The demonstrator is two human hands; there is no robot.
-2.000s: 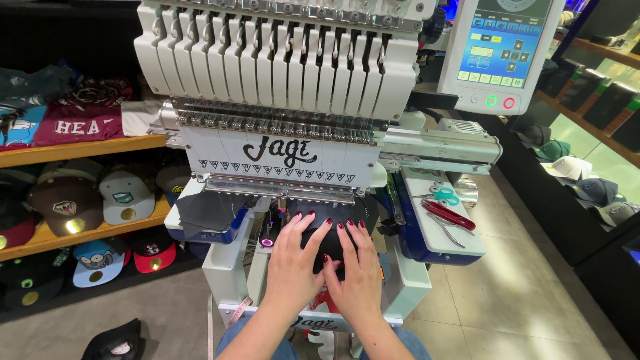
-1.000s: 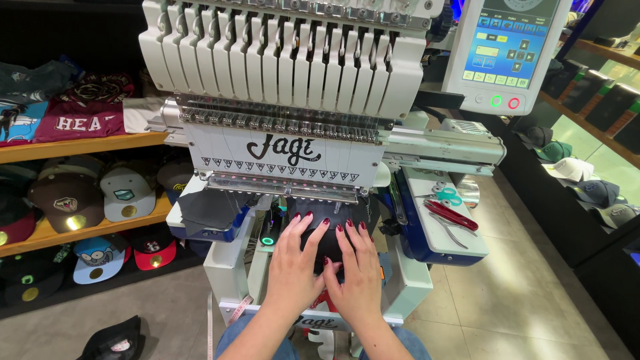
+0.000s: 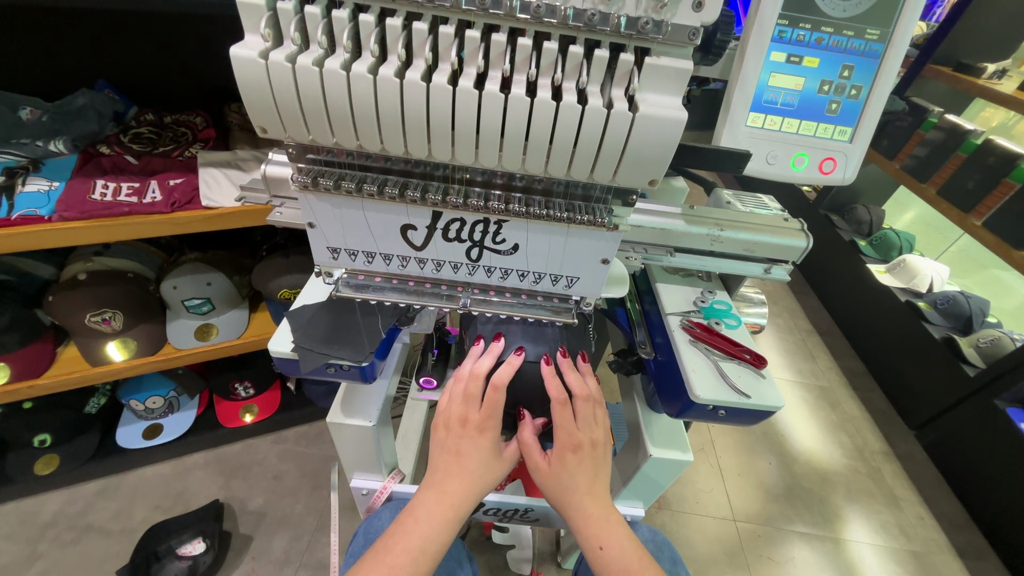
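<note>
My left hand and my right hand lie side by side, palms down, on a black cap under the needle row of a multi-needle embroidery machine. The fingers are spread and bent over the cap's fabric, with the thumbs close together. The hands partly hide the cap. Left of my left hand is a small black device with a lit purple ring. Dark fabric pieces lie on the machine's left side table.
The right side table holds red-handled snips, metal tweezers and teal scissors. A control screen stands at the upper right. Caps fill shelves at left. A black cap lies on the floor; a measuring tape hangs nearby.
Both hands stay on the black cap in nearly the same place. The small device's ring light was purple, then green, and is purple now.
</note>
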